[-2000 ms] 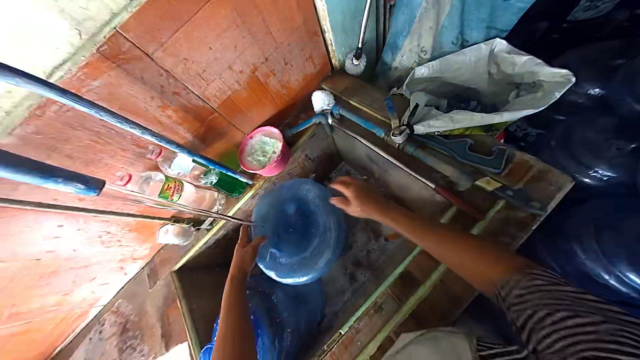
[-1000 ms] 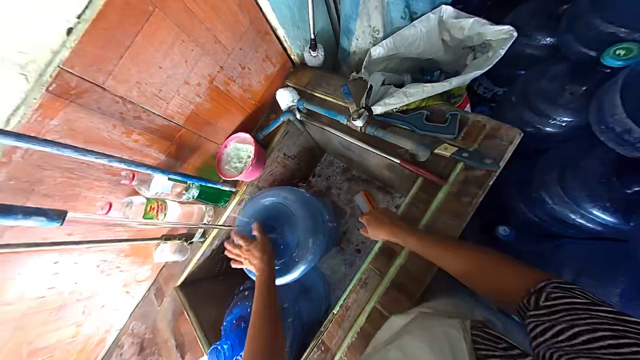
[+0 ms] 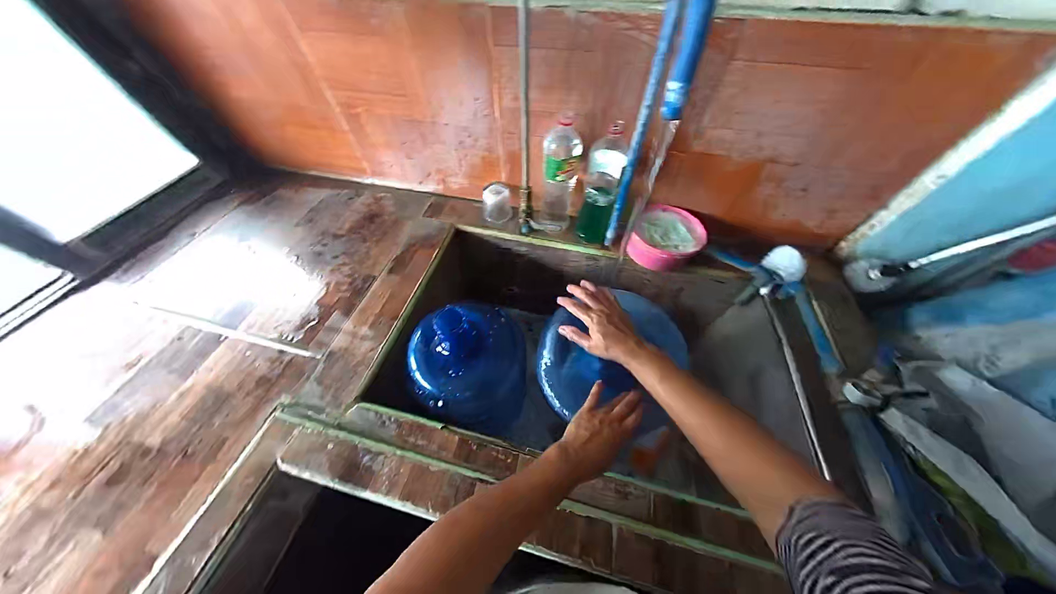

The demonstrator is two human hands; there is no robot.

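In the sunken tiled basin [image 3: 388, 355], a large translucent blue water jug [image 3: 660, 330] lies beneath both my hands. My right hand [image 3: 602, 322] is spread, palm down, over its upper left part, fingers apart. Against the jug's near side is my left hand [image 3: 602, 425], its fingers apart too. Neither hand grips anything. How the jug is turned is hard to tell, as hands and blur cover its middle. A second blue jug [image 3: 466, 363] stands to the left, neck up. A blurred orange thing [image 3: 650, 450] sits in the basin by my right forearm.
Along the wall ledge stand a clear cup [image 3: 497, 202], a clear bottle [image 3: 563, 169], a bottle of green liquid [image 3: 598, 198] and a pink tub [image 3: 667, 238]. Blue poles [image 3: 676, 91] lean there. Pipes with a valve [image 3: 780, 276] edge the right side; a dark opening [image 3: 346, 536] lies in front.
My right hand held an orange-and-white thing one second ago; now it is spread on the jug. My left hand has moved to the jug's near side. The view has turned strongly.
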